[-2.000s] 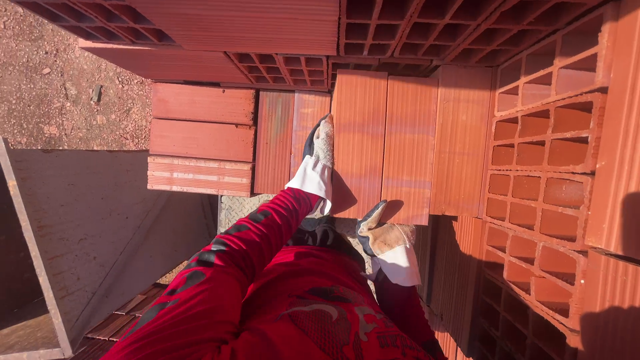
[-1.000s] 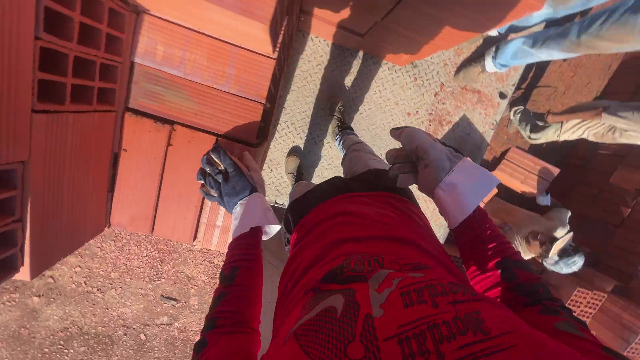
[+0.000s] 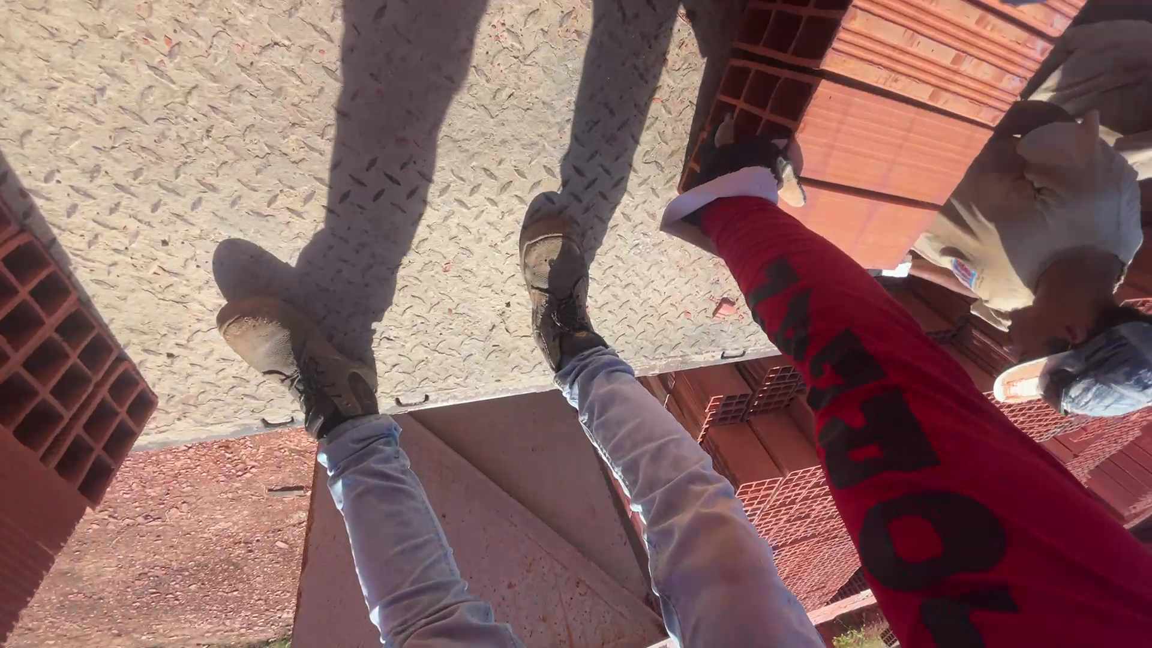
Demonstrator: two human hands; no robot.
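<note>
My right hand point(image 3: 756, 166), in a dark glove with pale fingertips below a white cuff, reaches to the lower left corner of a stack of hollow clay bricks point(image 3: 891, 144) at the upper right. It is at the cell-ended face of the stack; shadow hides how its fingers lie, so a grip cannot be told. The red sleeve with black lettering crosses the right side of the view. My left hand is out of view.
My boots stand on a steel tread plate point(image 3: 468, 297), whose edge runs below them. More hollow bricks point(image 3: 63, 360) stand at the left. A person in a cap point(image 3: 1071, 225) is at the right, near lower brick stacks point(image 3: 801, 522). Reddish gravel point(image 3: 198, 540) lies beyond the edge.
The view has turned strongly. Both hands were in sight a second ago, held apart before my body; now the left is out of view and the right is at the brick stack.
</note>
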